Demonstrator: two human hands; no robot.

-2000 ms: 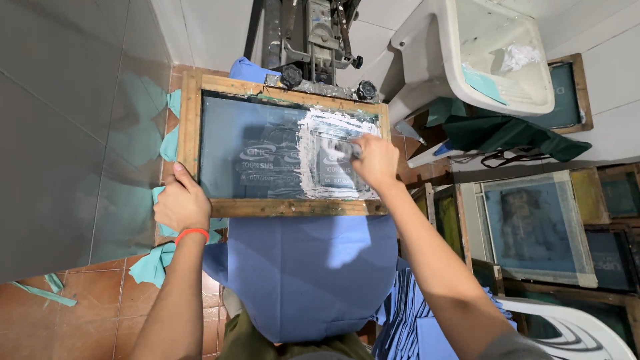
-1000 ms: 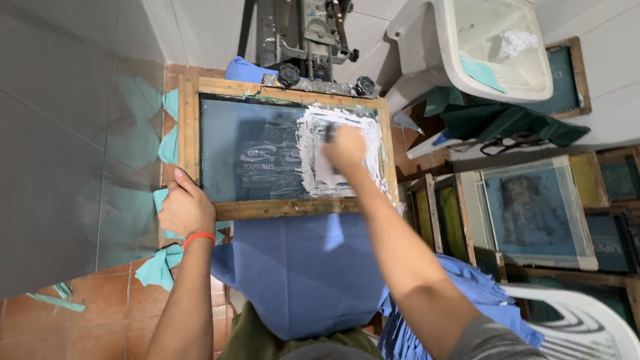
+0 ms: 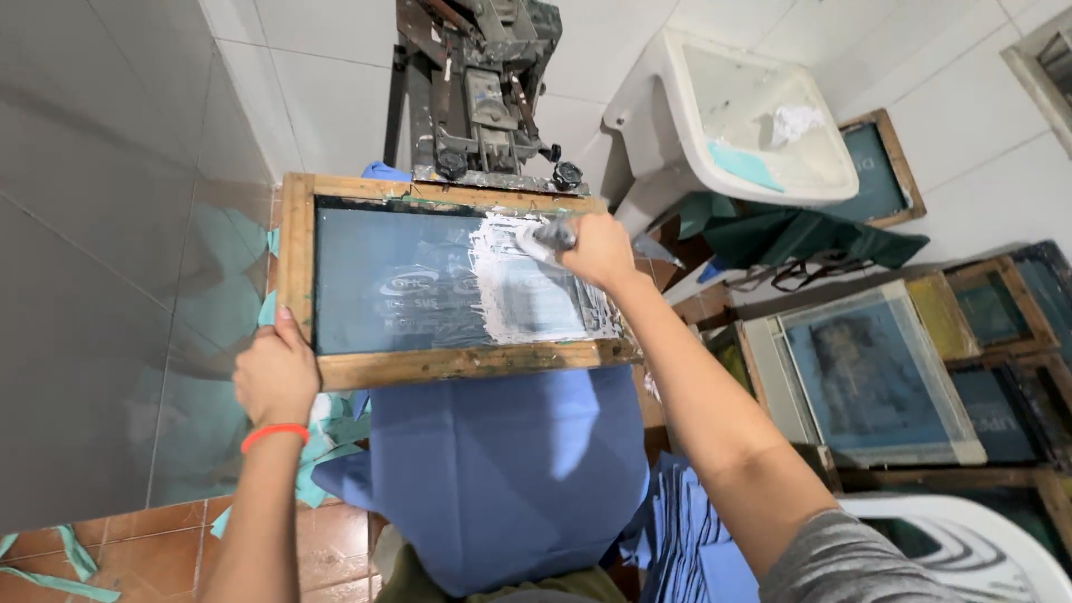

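Note:
A wooden-framed silkscreen is clamped to a metal printing press, above blue fabric. My left hand, with an orange band at its wrist, grips the frame's lower left corner. In my right hand is a dark-handled tool, perhaps a squeegee or spatula, with its head at the upper right of the mesh. White ink lies thickly around a rectangular area at the right of the mesh. Logo lettering shows in the mesh left of the ink.
A white sink holding cloth scraps stands at the back right. More framed screens lean at the right. A pile of folded blue cloth is beside a white plastic chair. Teal scraps lie on the floor; a grey tiled wall is at left.
My right hand has moved from the middle of the inked area to its upper right with the tool. My left hand stays on the frame. The view has shifted somewhat.

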